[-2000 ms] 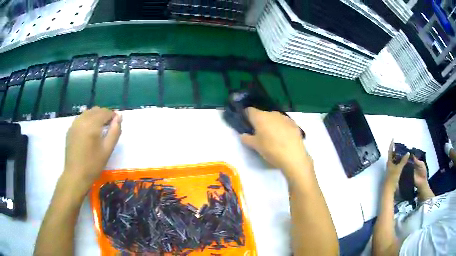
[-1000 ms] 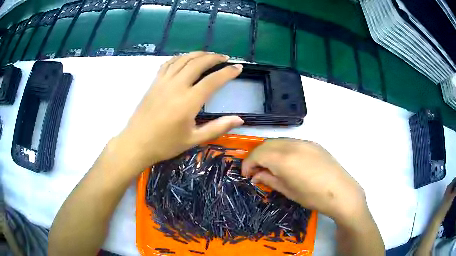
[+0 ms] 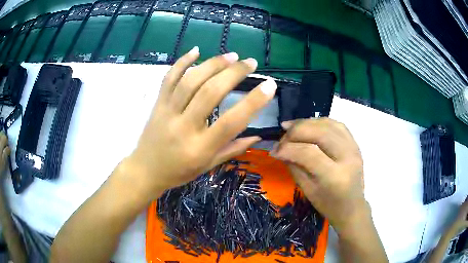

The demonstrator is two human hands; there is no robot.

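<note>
A black middle frame [image 3: 313,95] lies crosswise in front of me, on or just above other frames, its solid block to the right. My left hand [image 3: 187,120] spans its left end, fingers over the window and thumb at the near side, holding it. My right hand [image 3: 328,164] has thumb and fingertips together at the frame's near edge, right of the window; whether a strip is between them cannot be seen. Below, an orange tray [image 3: 153,231] holds a loose heap of thin black strips [image 3: 220,210], partly under both hands.
Stacked black frames [image 3: 61,123] stand at left, more [image 3: 437,164] at right. A row of frames lies on the green conveyor [image 3: 205,38] behind. White-edged blister trays [image 3: 410,56] are at upper right. Parts of neighbouring people's arms show at both side edges.
My right hand went from the stack area at right into the tray, then up to the frame's near edge. My left hand came onto the frame and stays there. The view shifted.
</note>
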